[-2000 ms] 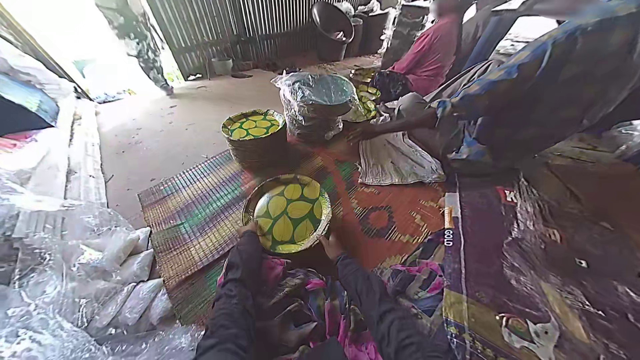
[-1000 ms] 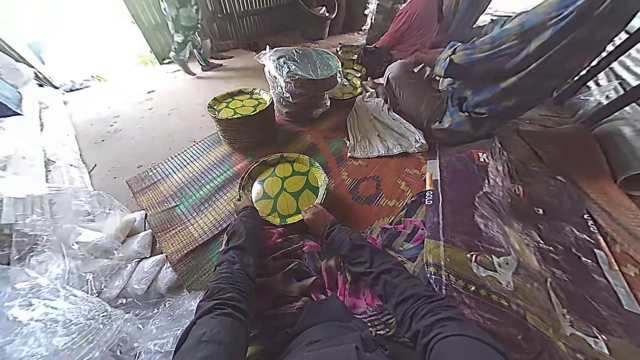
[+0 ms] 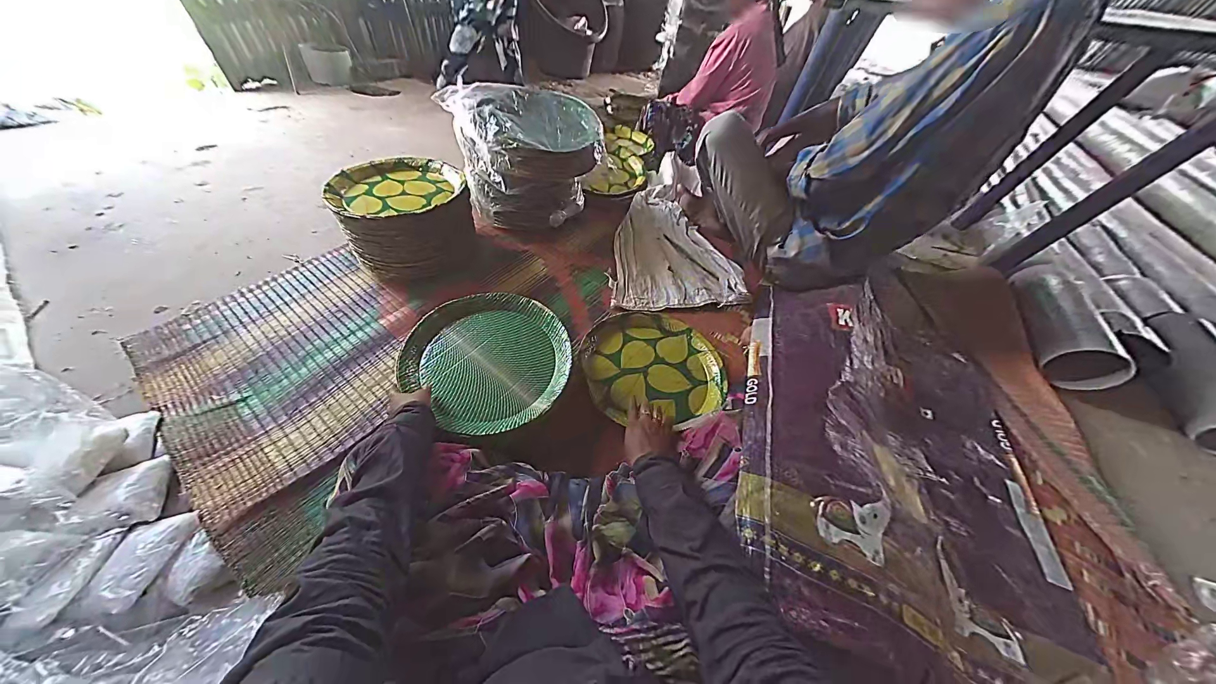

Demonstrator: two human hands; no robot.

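My left hand (image 3: 410, 401) is at the lower left rim of a round green tray (image 3: 494, 364) with a fine pattern; its fingers are partly hidden at the rim. A round tray with yellow leaf shapes on green (image 3: 654, 369) lies to the right of it, and my right hand (image 3: 650, 433) rests at its lower rim, fingers over the edge. Behind them stands a tall stack of leaf-patterned trays (image 3: 397, 195). Beside that stack is another one wrapped in clear plastic (image 3: 527, 157).
A woven mat (image 3: 256, 380) lies under the trays. Clear plastic packets (image 3: 123, 494) are at the left, a purple printed sack (image 3: 855, 456) at the right. A seated person (image 3: 883, 161) is behind a white woven sack (image 3: 670, 256). Metal pipes (image 3: 1073, 328) lie far right.
The leaf-patterned tray that was between both hands is now at the right, under my right hand. A green tray shows at my left hand. My hands have moved apart.
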